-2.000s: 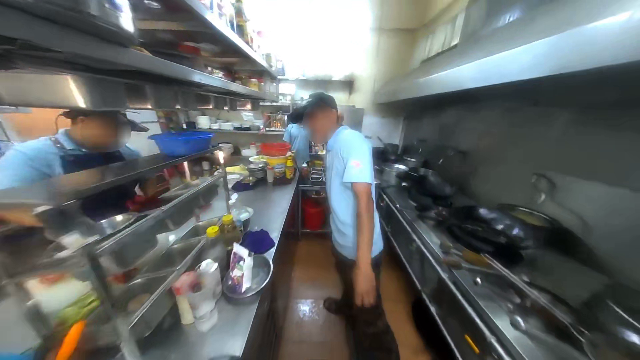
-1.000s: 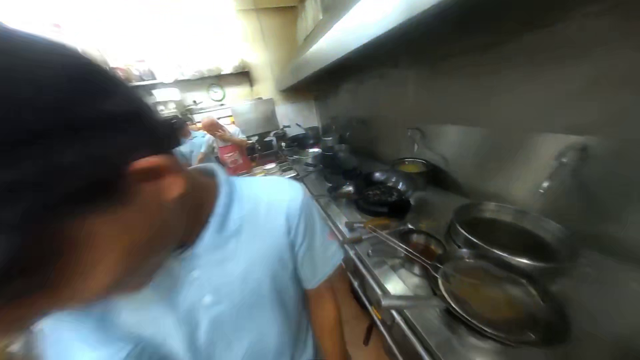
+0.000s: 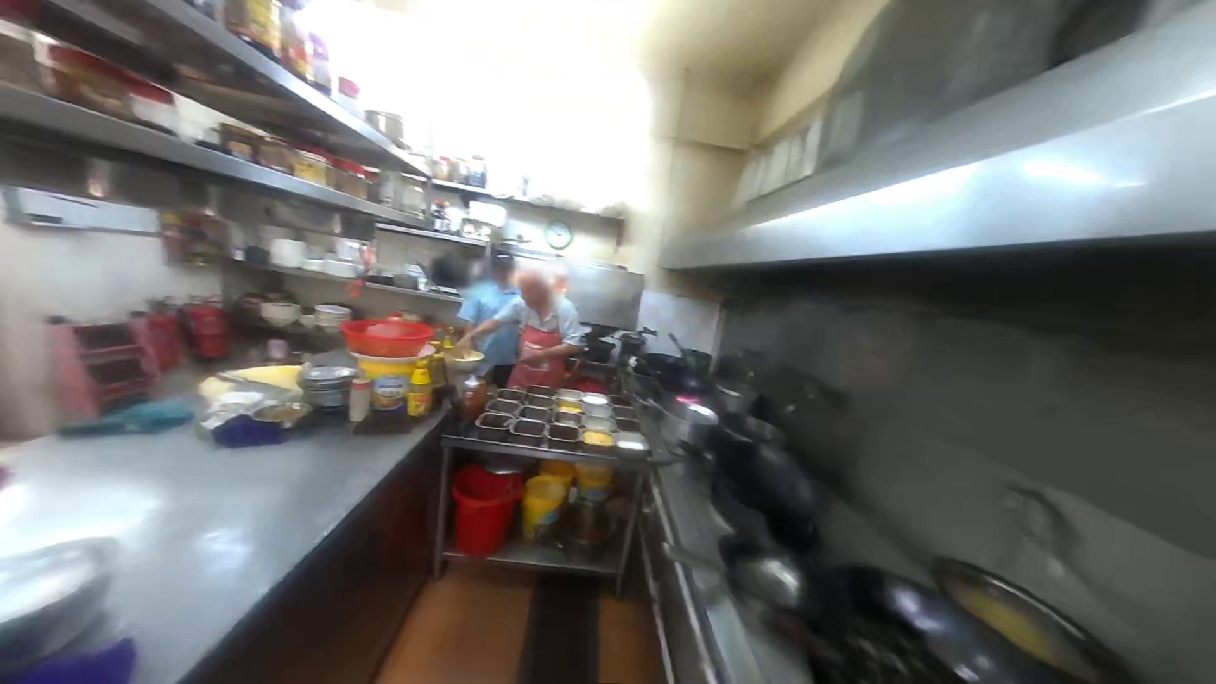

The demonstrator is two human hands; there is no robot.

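Observation:
Neither of my hands shows in the head view, so what they hold or touch is hidden. Ahead stands a steel rack (image 3: 546,454) with several small metal containers (image 3: 562,415) on top, some dark inside, some yellow or white. A red bucket (image 3: 485,508) and a yellow bucket (image 3: 543,503) sit on its lower shelf. On the steel counter (image 3: 313,503) at left are a red plastic basin (image 3: 388,335) on a yellow tub, a yellow bottle (image 3: 419,389) and stacked metal bowls (image 3: 329,387). Black woks (image 3: 888,617) and a pan with yellowish contents (image 3: 1016,627) line the range at right.
Beyond the rack is a person in a red apron (image 3: 539,353), with another person in blue (image 3: 489,302) beside them. Shelves of jars (image 3: 313,163) overhang the left counter, and a steel hood (image 3: 950,195) hangs over the range. A tiled floor aisle (image 3: 465,622) runs between both sides.
The view has swung from the range to the aisle. The person in light blue, close in front a second ago, no longer blocks it, and the rack with containers now shows.

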